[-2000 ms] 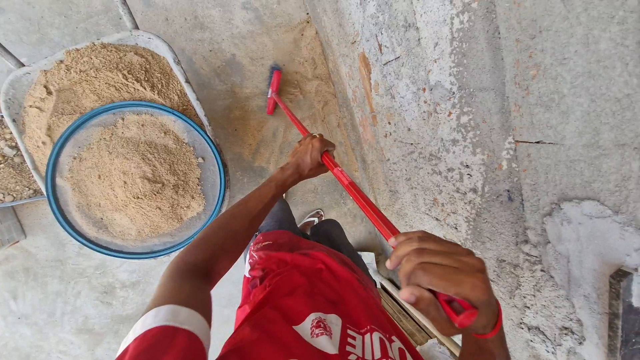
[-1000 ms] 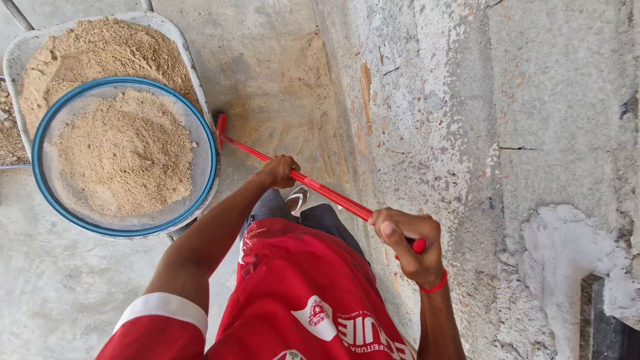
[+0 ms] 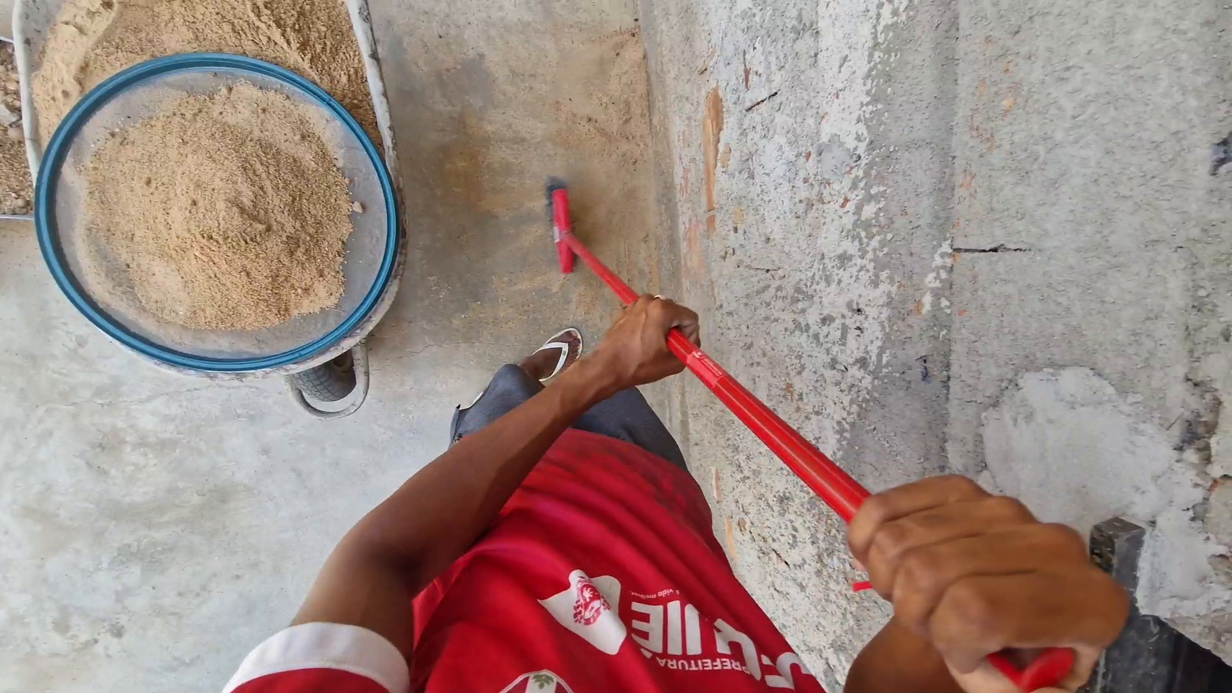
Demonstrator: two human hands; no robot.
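Note:
A push broom with a red head (image 3: 563, 229) and dark bristles rests on the concrete floor beside the wall. Its red handle (image 3: 780, 443) runs diagonally down to the right. My left hand (image 3: 650, 339) is closed around the lower part of the handle. My right hand (image 3: 991, 577) grips the handle near its top end, and the red tip shows below the fist. A round sieve with a blue rim (image 3: 393, 226) holds a heap of sand (image 3: 226, 212). It sits over a wheelbarrow (image 3: 377, 87) that also holds sand.
A rough, patchy plastered wall (image 3: 818, 192) stands close on the right. The wheelbarrow's wheel (image 3: 327, 380) shows under the sieve. My foot in a white flip-flop (image 3: 561, 353) stands below the broom head. Some loose sand (image 3: 616, 96) lies along the wall's base. A dark object (image 3: 1116, 558) is at lower right.
The broom head has moved from beside the wheelbarrow toward the wall. My right hand has come lower and nearer the camera, still gripping the handle. My left hand keeps its hold.

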